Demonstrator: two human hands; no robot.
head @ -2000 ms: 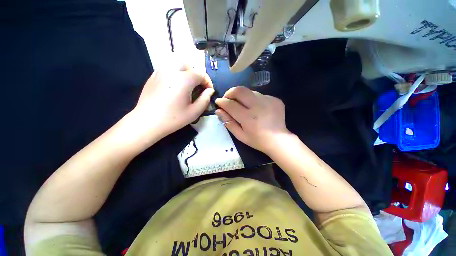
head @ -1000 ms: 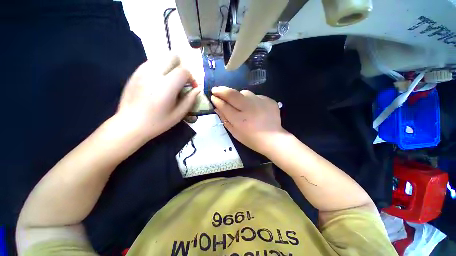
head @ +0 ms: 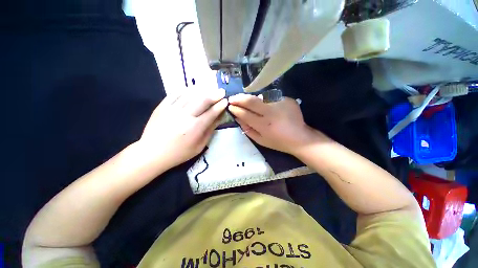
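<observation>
Black fabric covers the left side and lies under my forearms, and more of it lies to the right of the machine. My left hand and my right hand meet at the fingertips just in front of the presser foot. They pinch a small dark edge of the fabric between them, mostly hidden by the fingers. A pale piece shows under the left fingertips, too covered to name. The white sewing machine head stands above the hands.
The white machine bed has a printed ruler strip along its front edge and a wavy black line. A cream knob is at upper right. A blue bin, a white tape and a red plastic stool are at the right.
My left hand has moved right and its fingertips now meet the right ones at the dark edge. The view has shifted slightly, and more ruler strip shows beside the right forearm.
</observation>
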